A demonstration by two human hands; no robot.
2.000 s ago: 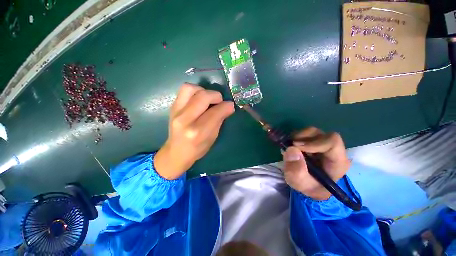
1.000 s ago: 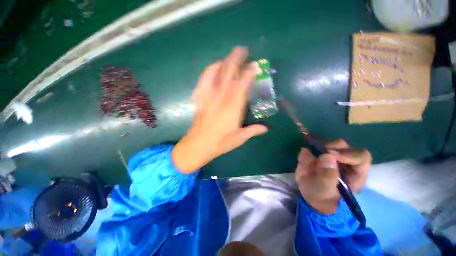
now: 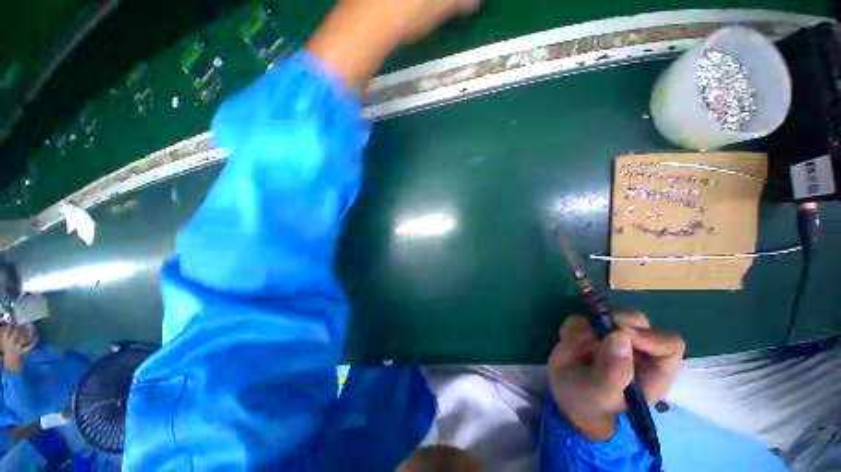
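My right hand [image 3: 613,369] holds a black soldering iron [image 3: 598,312] at the lower right, its thin tip pointing up and left above the dark green bench. My left arm in a blue sleeve reaches up across the pale rail. My left hand [image 3: 406,23] is at the top edge of the picture, blurred and partly cut off, so its fingers and anything in them cannot be made out. The circuit board seen earlier on the bench does not show now. The heap of dark red pieces is also out of sight.
A cardboard pad [image 3: 682,221] with rows of tiny bits and a white strand [image 3: 687,258] lies right. Behind it stand a white tub [image 3: 678,101] of silvery bits and a black box [image 3: 784,111]. Small boards [image 3: 201,63] lie beyond the rail [image 3: 516,57]. A fan [image 3: 101,401] and another person's hand [image 3: 17,339] show left.
My left hand has moved from the board up beyond the rail. The board has gone from the bench spot. The view has shifted, showing more of the tub. My right hand still holds the iron.
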